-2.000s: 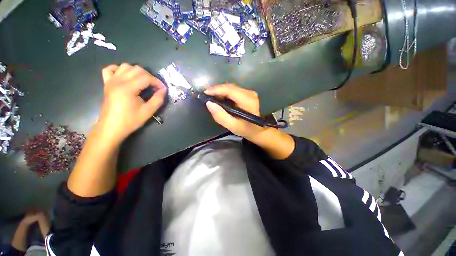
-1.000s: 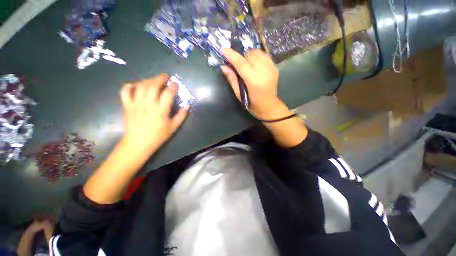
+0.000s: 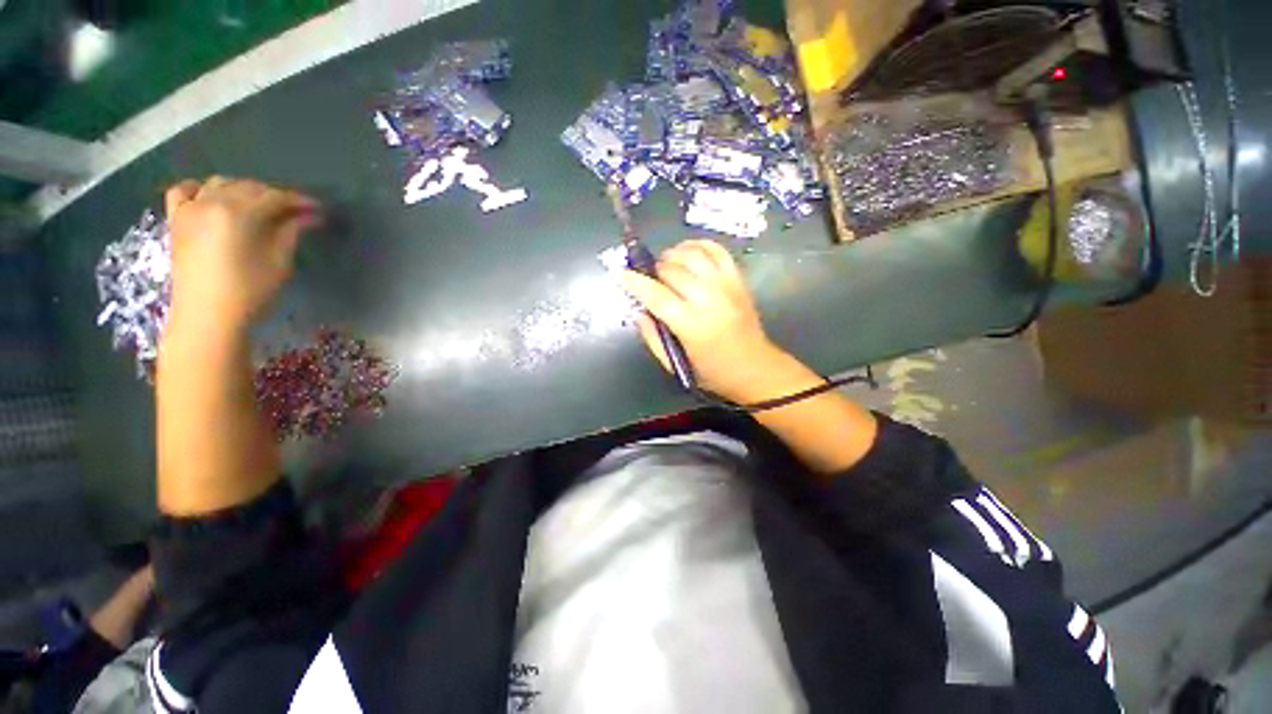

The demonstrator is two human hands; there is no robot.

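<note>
My right hand [image 3: 709, 318] holds the black soldering iron [image 3: 672, 352], its metal tip pointing away from me near the heap of circuit boards [image 3: 684, 140]. A small bright white piece [image 3: 611, 261] lies by the handle; glare hides whether it is a board. My left hand [image 3: 230, 251] is blurred at the left, between the heap of white parts [image 3: 133, 290] and the pile of small dark red components [image 3: 324, 384]. Its fingertips are pinched, and whether they hold something is unclear. A smaller board cluster [image 3: 453, 98] with white strips [image 3: 460, 177] lies beyond.
A brown box of grey bits [image 3: 914, 168] stands at the back right, with a dark unit with a red light [image 3: 1088, 67] by it. A yellowish holder [image 3: 1084, 230], black cables and pale looped wire [image 3: 1214, 209] are further right. Another person's arm [image 3: 123, 607] shows lower left.
My left hand has left the board it was at and moved left, toward the white parts. My right hand has drawn back from the board heap, still with the iron. The view has shifted.
</note>
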